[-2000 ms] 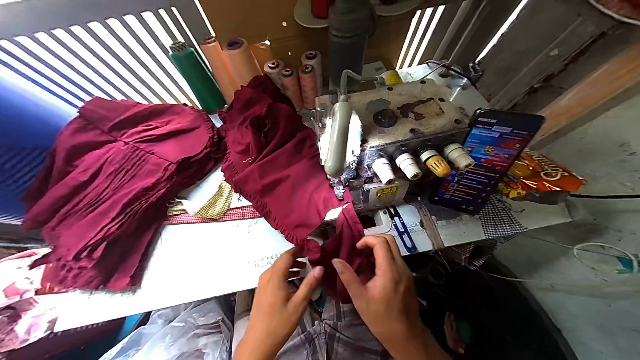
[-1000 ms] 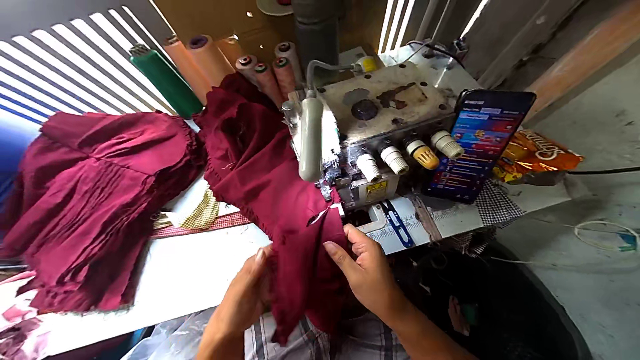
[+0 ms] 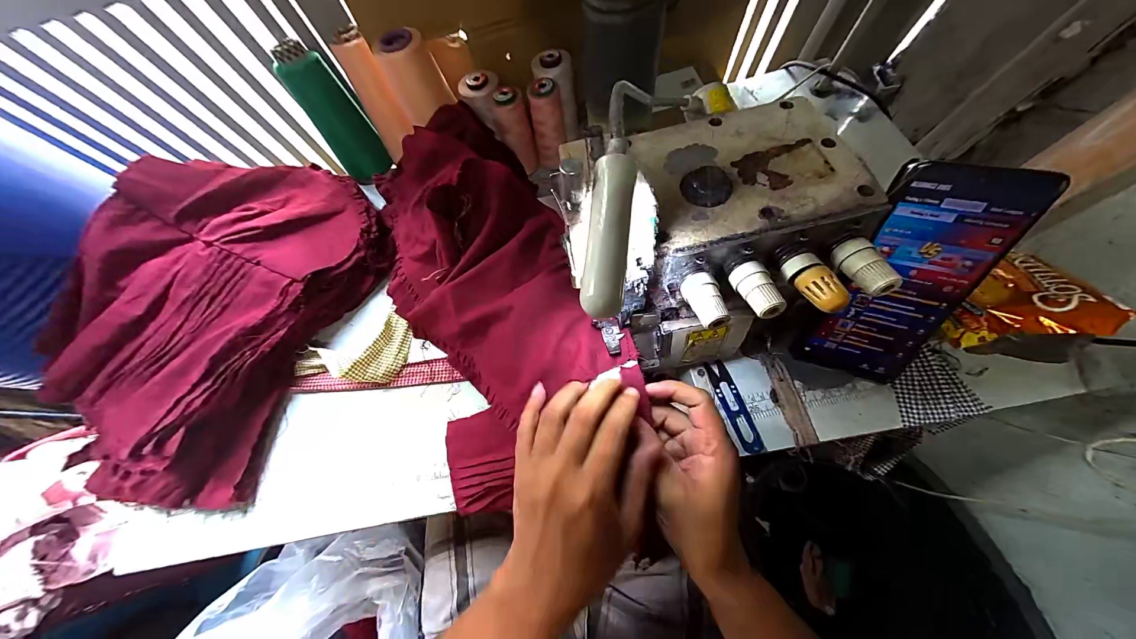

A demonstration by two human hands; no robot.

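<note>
Maroon fabric [image 3: 524, 302] runs from the thread cones down to the presser foot [image 3: 612, 337] of an overlock sewing machine [image 3: 745, 186]. My left hand [image 3: 577, 461] lies over the fabric just in front of the foot, its fingers flat and close together. Beside it, my right hand [image 3: 697, 461] pinches the fabric's right edge with curled fingers; its thumb is partly hidden. A small white piece [image 3: 617, 373] shows at the fabric edge above my fingertips. A pleated maroon part [image 3: 479, 461] sticks out left of my left hand. Another gathered maroon piece [image 3: 204, 266] lies on the left.
Thread cones [image 3: 408, 71] stand behind the fabric. Blue thread snips [image 3: 735, 408] lie right of my hands. A smartphone [image 3: 941, 257] leans beside the machine, near an orange snack packet [image 3: 1029, 302]. Checked scraps [image 3: 382, 355] lie under the fabric. A plastic bag [image 3: 328, 586] hangs below the table's front edge.
My left hand has moved from the fabric's lower left side up onto it, close to my right hand. The hanging fabric end seen a second ago is now largely covered, and a pleated part shows at left.
</note>
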